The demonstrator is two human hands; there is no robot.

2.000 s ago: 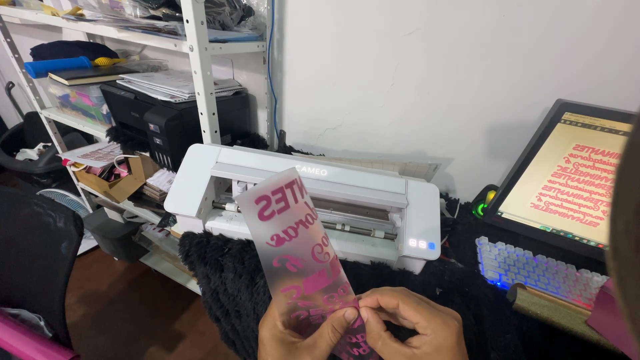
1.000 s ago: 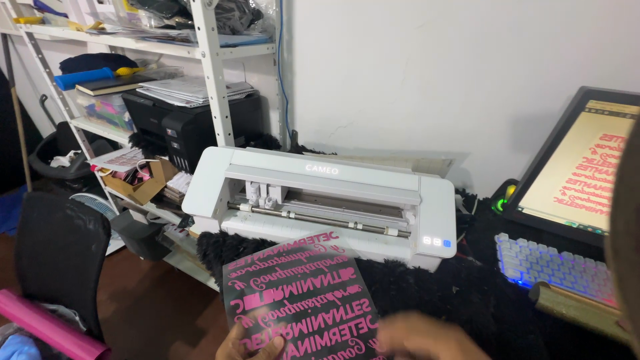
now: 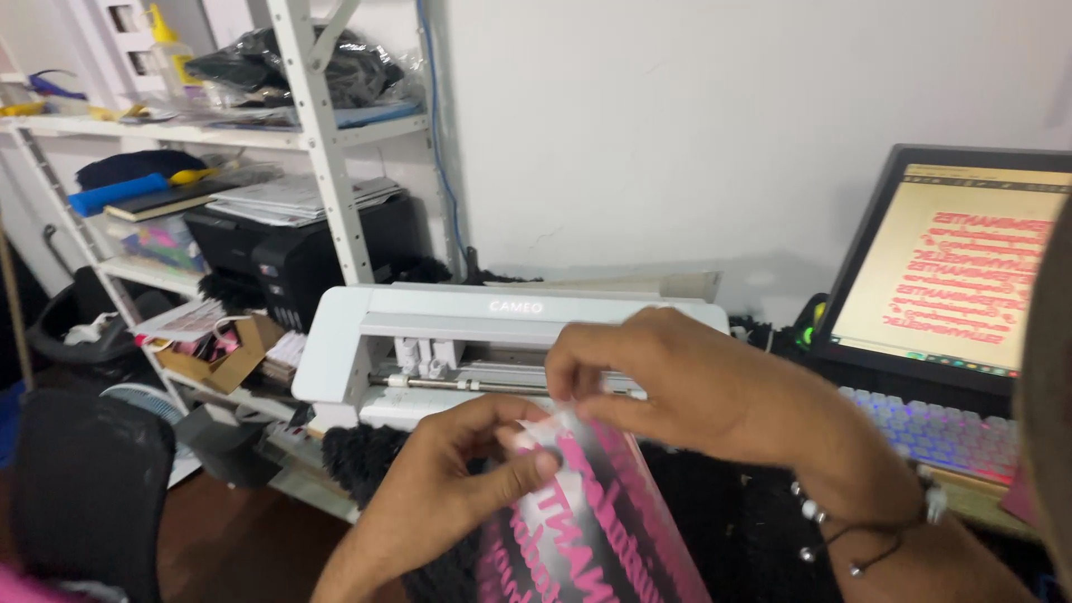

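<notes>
A clear film sheet with pink cut vinyl lettering is curved between my hands, low in the middle of the head view. My left hand pinches its upper left edge between thumb and fingers. At the sheet's top end, my right hand has thumb and bent fingers closed on the edge; they are slightly blurred. A beaded cord bracelet circles the right wrist. Just behind the hands stands a white Cameo cutting machine, partly covered by my right hand. The sheet's lower end runs out of view.
Black shaggy cloth lies beneath the machine. At right are a monitor and a lit keyboard. A white metal shelf with a black printer stands left, near a cardboard box and a black chair.
My right hand, low and blurred one second ago, has moved up to the sheet's top end. The sheet, spread rather flat then, is now curved and turned.
</notes>
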